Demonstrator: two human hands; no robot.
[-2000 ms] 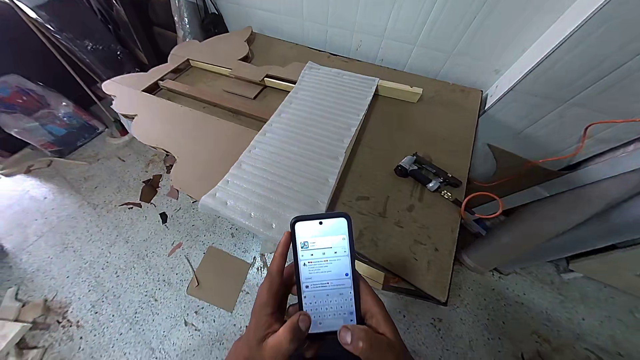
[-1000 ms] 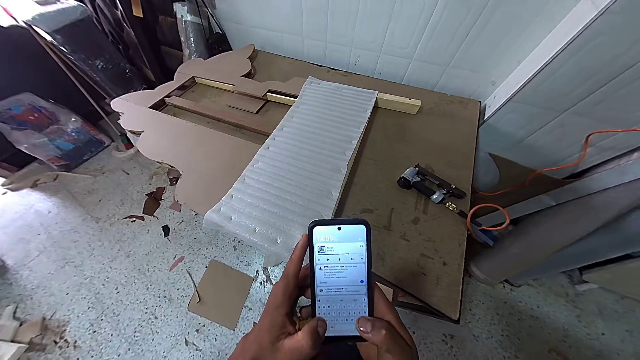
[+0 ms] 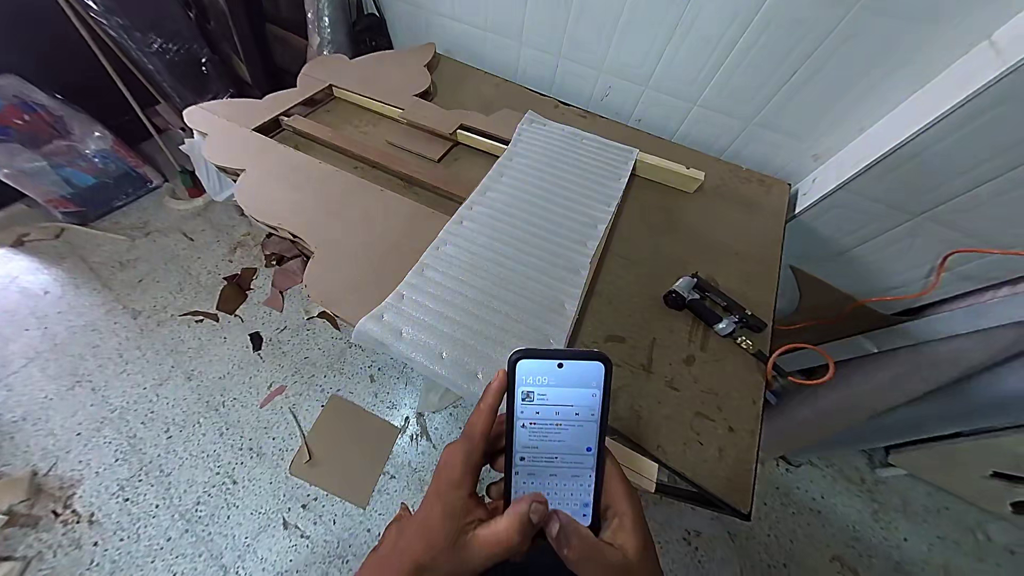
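Note:
A smartphone [image 3: 558, 432] in a dark case is held upright between both hands, its lit screen showing notifications and a keyboard. My left hand [image 3: 472, 496] grips its left side, thumb over the lower screen. My right hand [image 3: 612, 528] holds the lower right side, its thumb on the keyboard area. Beyond the phone, a white ribbed foam sheet [image 3: 520, 248] lies across a cut board with wavy edges [image 3: 344, 232], on a low brown worktable [image 3: 680, 232]. An air stapler or nailer [image 3: 712, 308] lies on the table's right part.
An orange air hose [image 3: 936, 276] loops off the table's right edge. A wooden batten [image 3: 668, 172] sticks out past the foam. On the speckled floor lie a square board offcut [image 3: 346, 450] and brown scraps [image 3: 234, 294]. Rolled material [image 3: 896, 360] is at right, a plastic-wrapped bundle [image 3: 64, 152] at left.
Both thumbs have shifted inward and are now close together over the phone's keyboard. The phone remains in both hands; the foam sheet and air tool have not moved.

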